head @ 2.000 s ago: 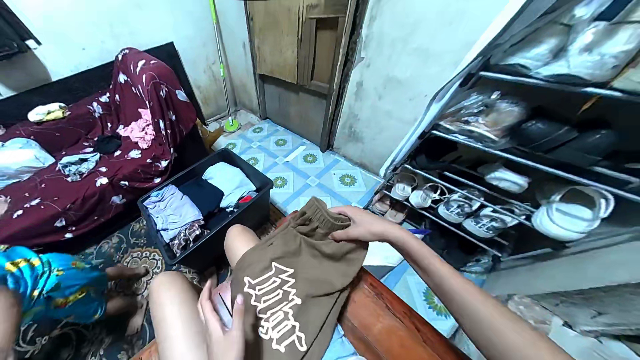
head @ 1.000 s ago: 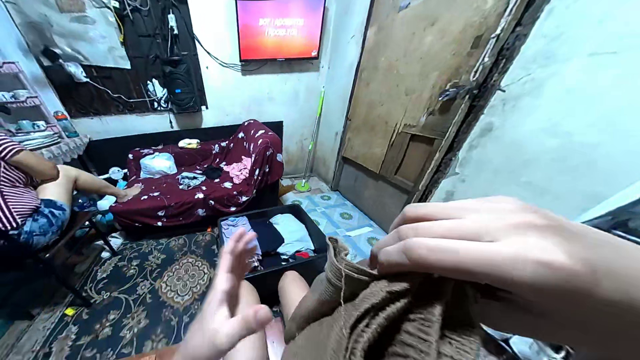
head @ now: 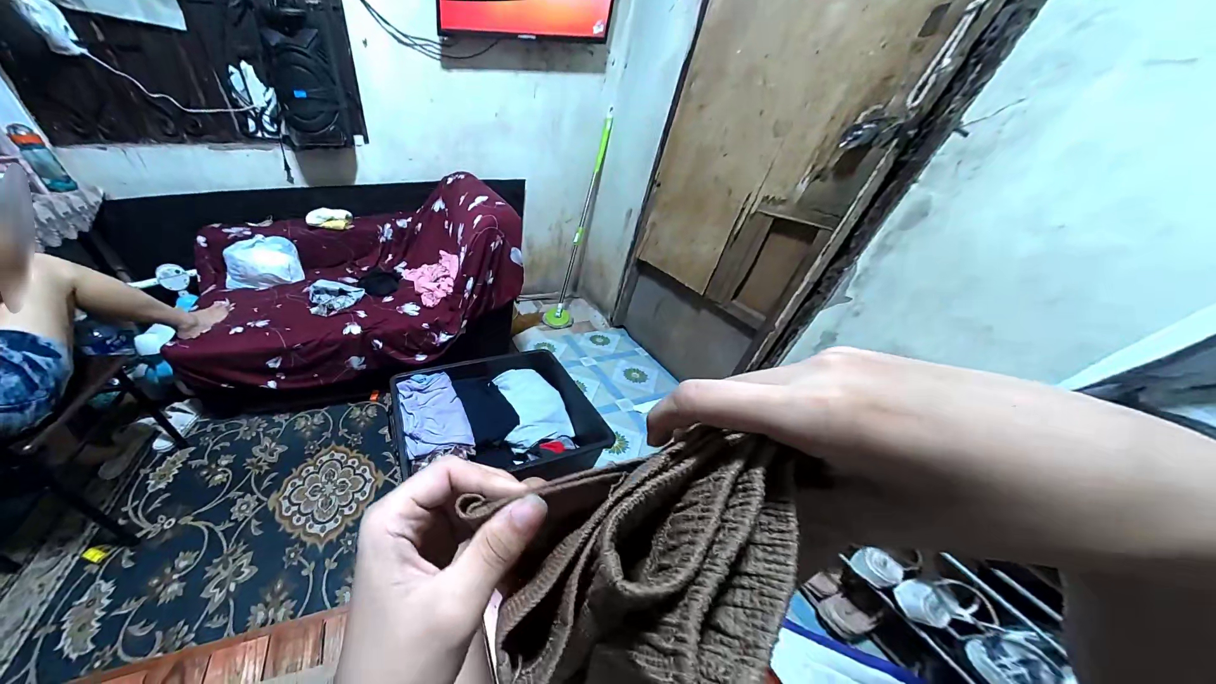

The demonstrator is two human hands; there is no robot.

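Note:
Close to the camera, brown shorts [head: 703,570] with a ribbed elastic waistband are bunched between my two hands. My left hand [head: 446,560] pinches an edge of the waistband between thumb and fingers. From the right, my right hand [head: 760,399] grips the top of the waistband, its fingertips partly hidden behind the cloth. Beyond them on the floor stands a black bin [head: 597,439] holding folded clothes: a lavender garment [head: 434,413], a dark one [head: 484,410] and a pale blue one [head: 534,404].
A sofa under a maroon floral cover [head: 285,342] bears a white plastic bag [head: 263,262] and loose clothes. A person's leg [head: 133,299] rests on it from the left. A green-handled mop [head: 579,228] leans near the wooden door [head: 760,142]. Shoes [head: 921,598] sit on a rack at lower right.
The shorts, spread over my lap two seconds ago, are now raised and bunched near the camera. My left hand, apart from them one second ago, now pinches the waistband. The view has tilted up.

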